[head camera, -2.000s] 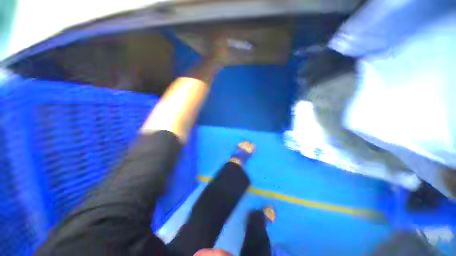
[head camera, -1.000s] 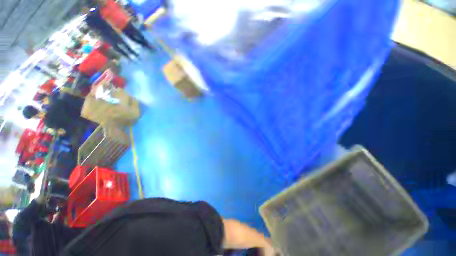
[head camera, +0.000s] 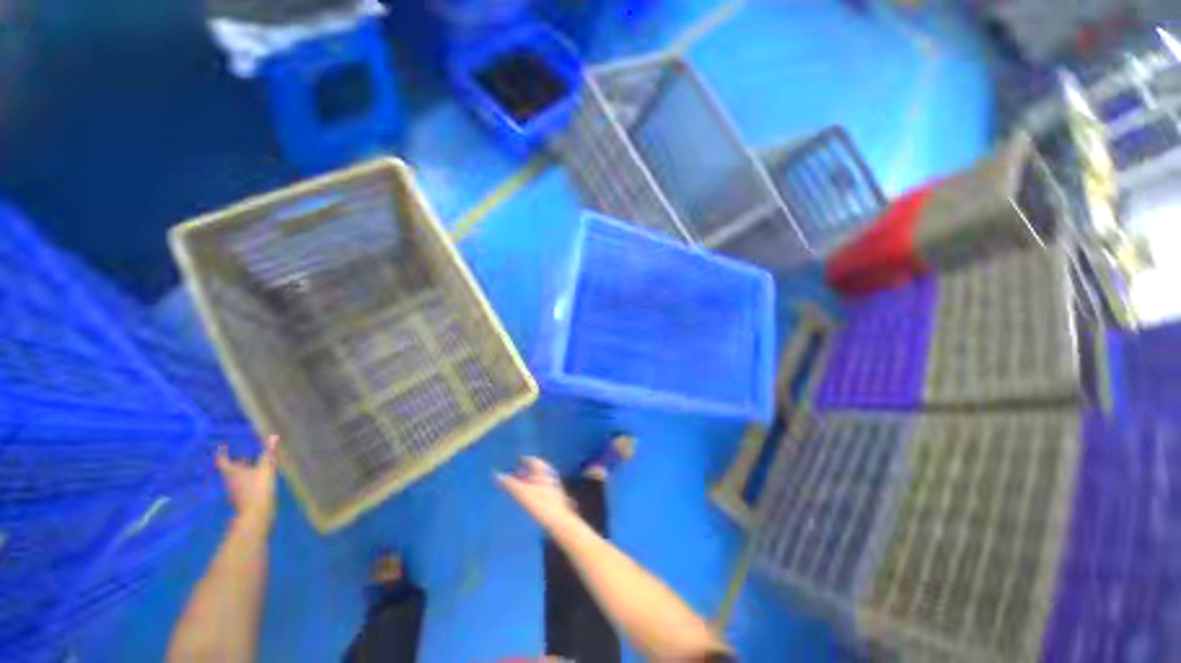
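A beige lattice crate (head camera: 453, 421), open side up, is in front of me, tilted in the view. My left hand (head camera: 247, 477) is at its lower left edge, fingers spread; I cannot tell if it touches. My right hand (head camera: 534, 490) is below its right corner, apart from it, with nothing in it. A blue crate (head camera: 667, 317) is to the right of the beige one. The picture is blurred.
Blue lattice crates (head camera: 91, 427) stand at the left. Grey crates (head camera: 738, 181) are behind the blue one. Stacked beige, grey, purple (head camera: 881, 343) and red crates are at the right. A blue bin (head camera: 518, 84) and a blue stool-like item (head camera: 339, 97) are at the back.
The view has swung away from the aisle and blue sheet to the crates. A crate at the lower right before is no longer there; a beige crate is now ahead and both hands show.
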